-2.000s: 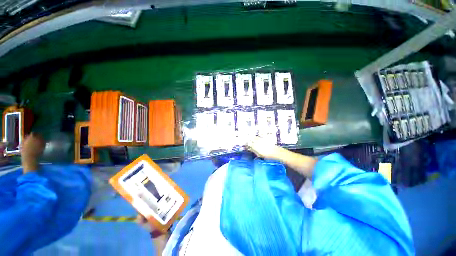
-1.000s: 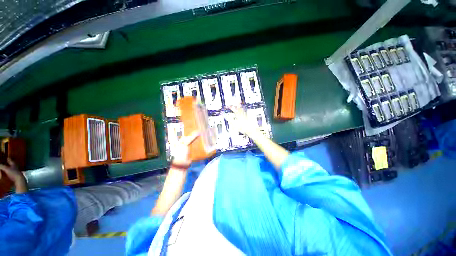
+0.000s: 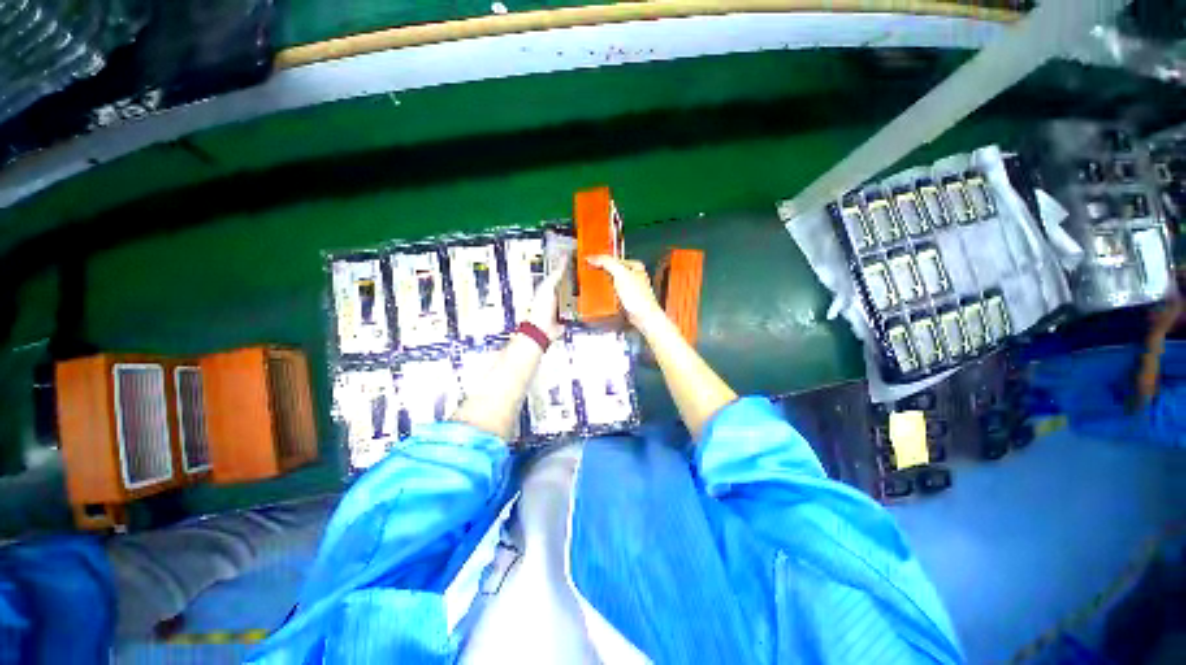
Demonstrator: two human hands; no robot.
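An orange fixture [image 3: 596, 237] stands on edge over the right end of the blister tray [image 3: 330, 357]. My right hand [image 3: 622, 286] grips its right side. My left hand [image 3: 549, 301], with a red band at the wrist, is on its left side, holding a thin grey slab [image 3: 567, 270] against or close to the fixture; blur hides whether they touch. Phone units [image 3: 421, 296] with white backs and dark strips lie in two rows in the tray. My forearm covers part of the lower row. A second orange fixture [image 3: 684, 294] stands just right of the tray.
Stacked orange fixtures [image 3: 115, 422] are at the bench's left. A black component tray [image 3: 869, 279] lies on white plastic at the right, with clear trays [image 3: 1119, 227] beyond. A raised shelf edge [image 3: 624, 50] crosses the back. Blue sleeves [image 3: 52, 604] and another person's arm [image 3: 1150, 351] show at the sides.
The view has shifted right. My left hand has brought the orange fixture from mid-tray to the tray's right end. My right hand has left the phone units and taken hold of the fixture.
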